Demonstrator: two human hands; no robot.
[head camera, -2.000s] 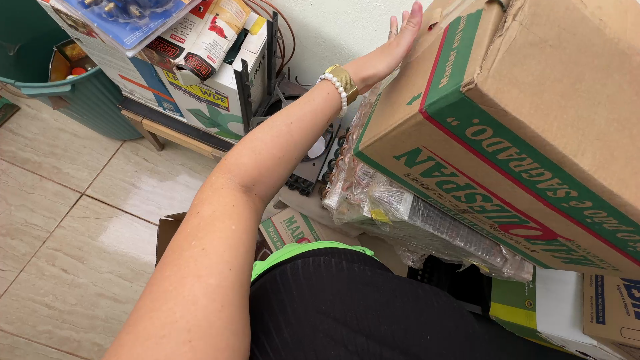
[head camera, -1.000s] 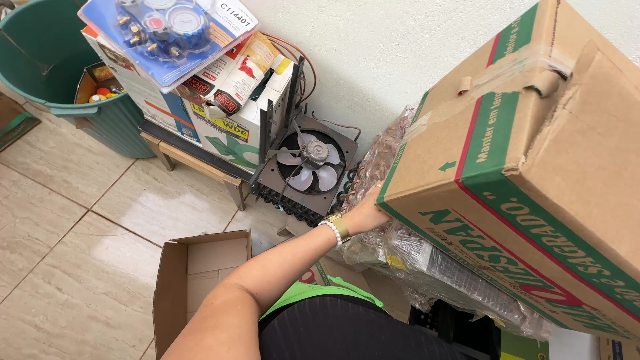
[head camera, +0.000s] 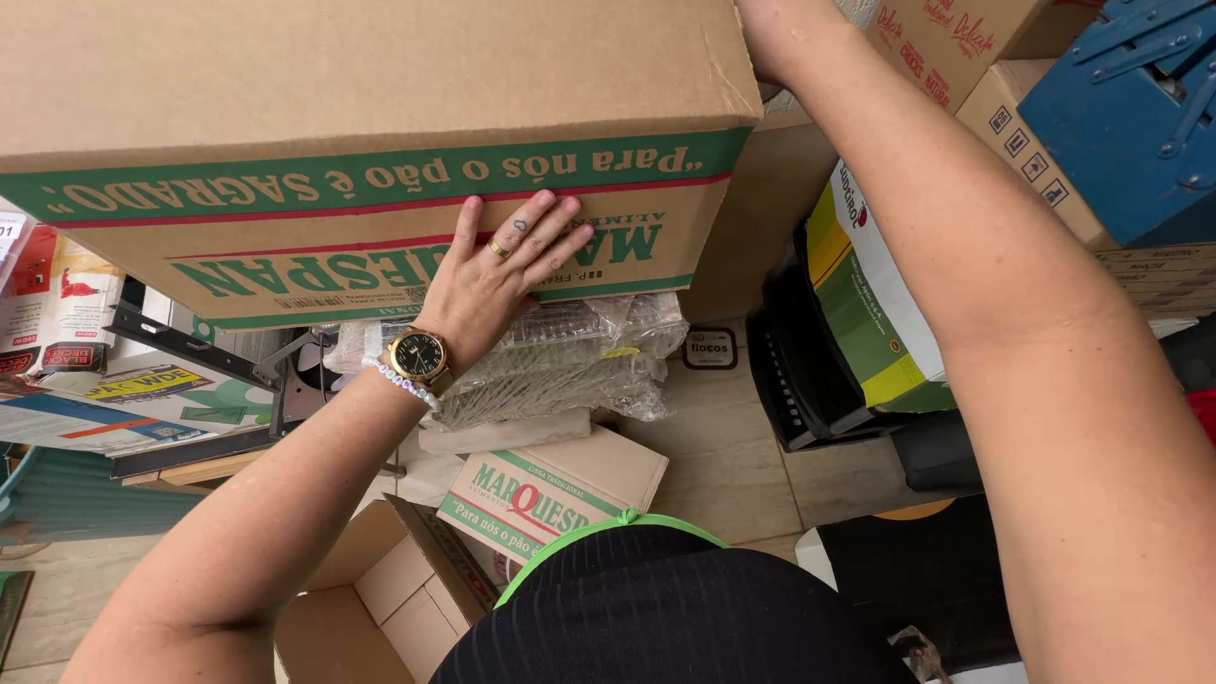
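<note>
A large cardboard box (head camera: 380, 85) with green and red printed bands fills the upper left. My left hand (head camera: 503, 271) lies spread against its printed side, fingers apart, with a gold watch (head camera: 418, 354) and a bead bracelet at the wrist. My right hand (head camera: 784, 43) is at the box's upper right corner; its fingers are cut off by the frame and the box, so its grip cannot be told. Beneath the box lies a stack of wire racks in clear plastic wrap (head camera: 579, 356).
An open cardboard box (head camera: 332, 636) and a smaller printed carton (head camera: 560, 484) are on the tiled floor near my body. A green and white box (head camera: 869, 313) and a blue metal toolbox (head camera: 1121, 114) are at right. Boxed goods stand on a shelf (head camera: 199, 456) at left.
The view has swung to the right. My left hand now lies on the box's printed side instead of by its lower edge, and my right arm has come into view.
</note>
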